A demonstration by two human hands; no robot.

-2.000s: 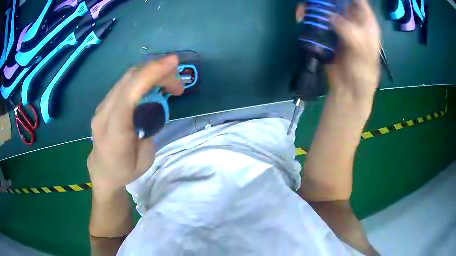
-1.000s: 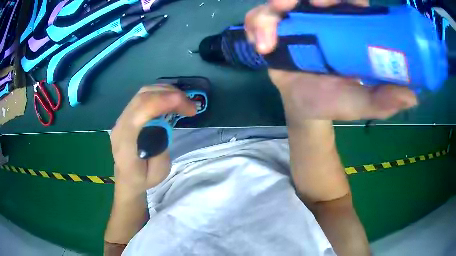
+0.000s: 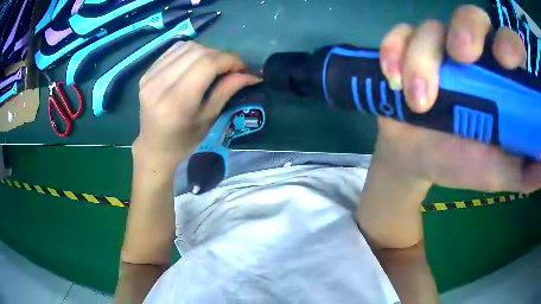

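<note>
My right hand [image 3: 439, 113] holds the blue-and-black electric screwdriver [image 3: 368, 83] level, its black nose pointing left. My left hand [image 3: 184, 89] has its thumb and fingertips together at the screwdriver's nose; the bit and anything pinched there are hidden. The light blue and black device body [image 3: 220, 139] lies below my left hand, its open rounded end facing up with silver metal parts and red wires inside. Its black pointed tip [image 3: 207, 172] overhangs the bench's front edge. A black fixture partly shows around the rounded end.
Several light blue and black housings [image 3: 142, 56] lie at the upper left. Red-handled scissors [image 3: 64, 108] lie below them, beside a piece of cardboard [image 3: 21, 111] at the left edge. More housings [image 3: 515, 27] show at the upper right. The bench's front edge [image 3: 308, 152] runs across the view.
The screwdriver has swung from upright to level and come down toward my left hand. My left hand has moved off the device's narrow part, up to the screwdriver's nose.
</note>
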